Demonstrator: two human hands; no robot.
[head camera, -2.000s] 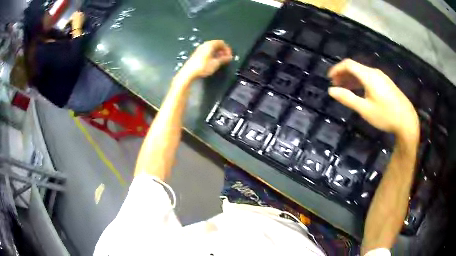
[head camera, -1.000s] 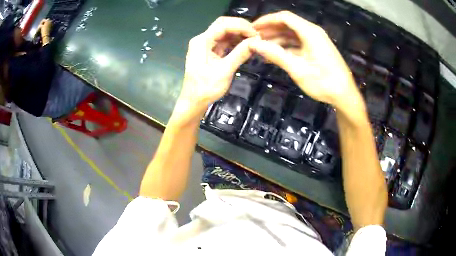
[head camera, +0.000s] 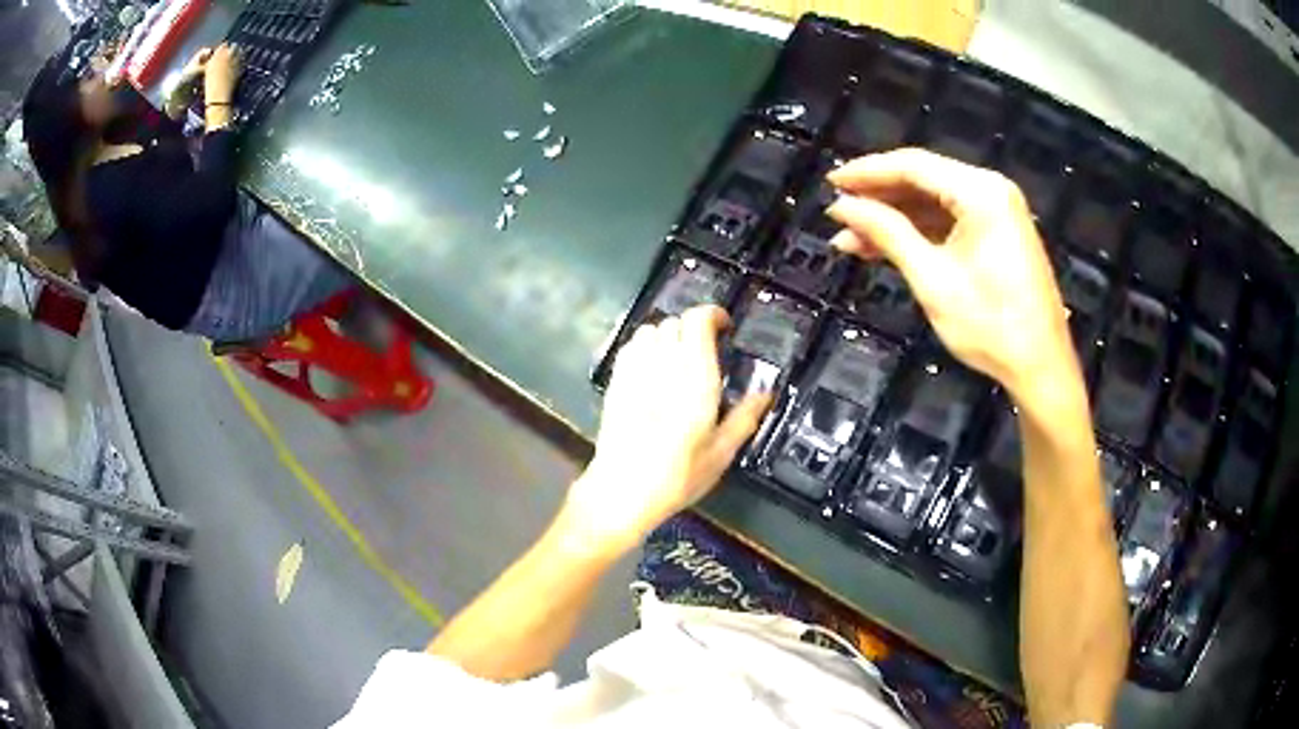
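A large glossy black tray (head camera: 912, 563) holds rows of flat black housings in its pockets, such as this housing (head camera: 831, 413). My left hand (head camera: 667, 413) is low over the tray's near left corner, with fingers and thumb spread around a pocket. It hides most of that pocket, and I cannot tell if it grips the housing there. My right hand (head camera: 947, 257) is raised over the middle of the tray, with thumb and index fingertips close together. Whether a tiny part is between them cannot be seen. Small whitish parts (head camera: 513, 185) lie scattered on the green mat left of the tray.
The green bench mat (head camera: 428, 242) runs left. A clear plastic sheet (head camera: 556, 29) lies at its back edge. Another person (head camera: 157, 214) sits at the far left by a red stool (head camera: 342, 363) and a second black tray (head camera: 271, 43). A wood-coloured board (head camera: 898, 17) is behind my tray.
My hands were together over the tray and are now apart. The left has come down to the near left pockets; the right has moved right. The view has shifted, showing more of the other person.
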